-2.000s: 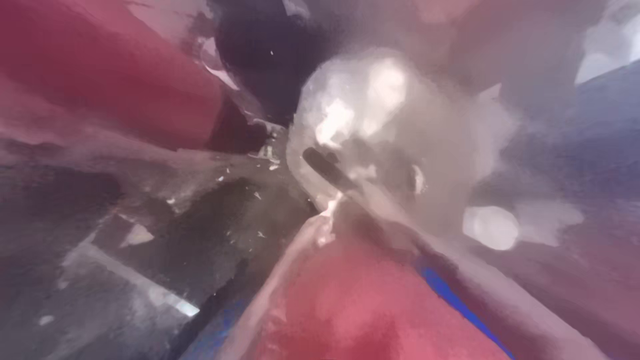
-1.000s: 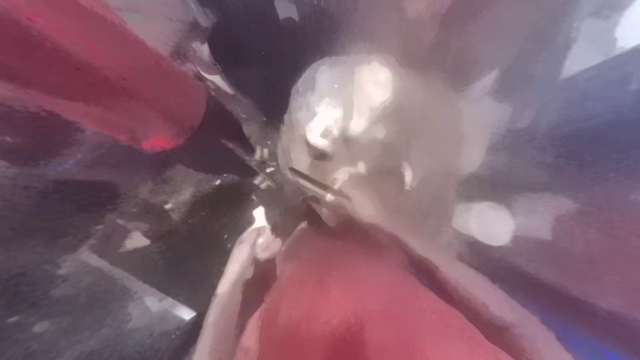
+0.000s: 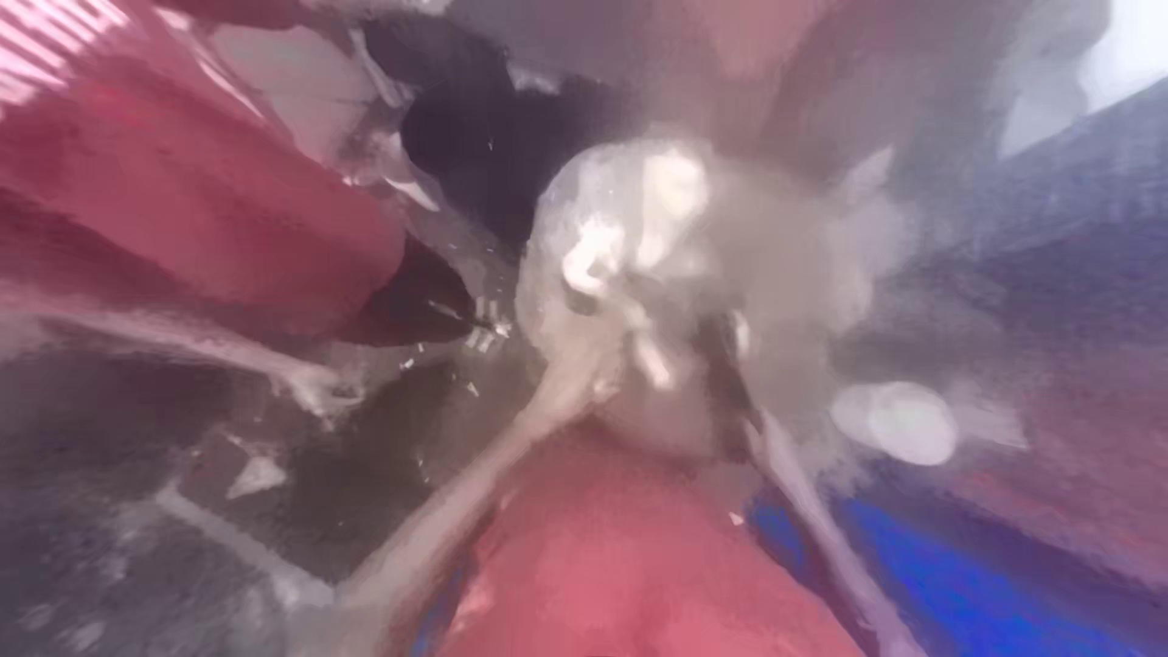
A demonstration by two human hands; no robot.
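A pale, round mass or vessel [image 3: 620, 210], blurred, lies ahead of my red-clothed torso, with bright whitish pieces [image 3: 593, 255] on it. My left hand [image 3: 598, 360] reaches in at its near edge; its fingers blend into the pale surface, so what it touches or holds cannot be told. At the near right side is my right hand [image 3: 762, 433], closed around the lower end of a dark elongated tool [image 3: 725, 374] that points away from me. The tool's exact kind is unclear. A short pale piece [image 3: 652, 360] shows between the two hands.
Another person's hand [image 3: 319, 388] reaches in from the left, below a red-clothed form [image 3: 274, 219]. Small light scraps [image 3: 484, 328] lie left of the round mass. A whitish round object [image 3: 903, 422] stands at the right, and a blue surface [image 3: 967, 575] shows at lower right.
My left hand has moved forward and right to the round mass. My right hand has moved to the right with the dark tool. Another person's hand has come into view at the left.
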